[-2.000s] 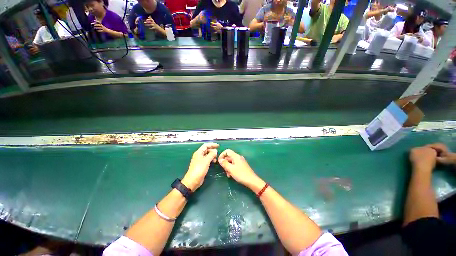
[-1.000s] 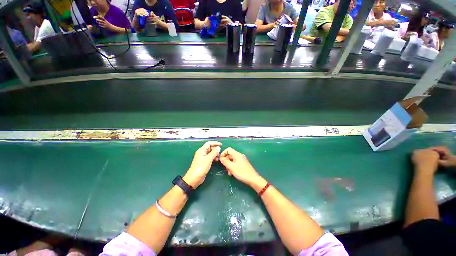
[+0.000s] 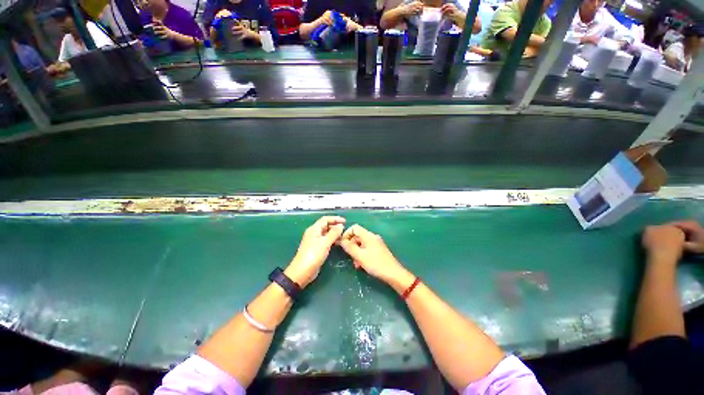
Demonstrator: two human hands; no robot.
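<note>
My left hand (image 3: 318, 248) and my right hand (image 3: 370, 253) rest close together on the green workbench top (image 3: 224, 262), near the whitish edge strip. The fingers of both are curled in, with the fingertips almost meeting. I see no item in either hand; the gap between the fingertips is too small to make out. A black smartwatch (image 3: 285, 284) and a pale bracelet are on my left arm, and a red band is on my right wrist. An open white and light blue retail box (image 3: 615, 189) stands tilted to the right, by the strip.
Another person's forearm (image 3: 656, 289) and hands rest on the bench at the far right. The worn bench edge strip (image 3: 363, 201) runs across, with the dark green conveyor belt (image 3: 309, 146) beyond. Dark cylinders (image 3: 392, 54) stand on the far line, where several people sit handling items.
The camera view has shifted slightly, so the retail box and far cylinders appear a little further right. My hands hold nearly the same pose. Workers across the line have moved their hands and items.
</note>
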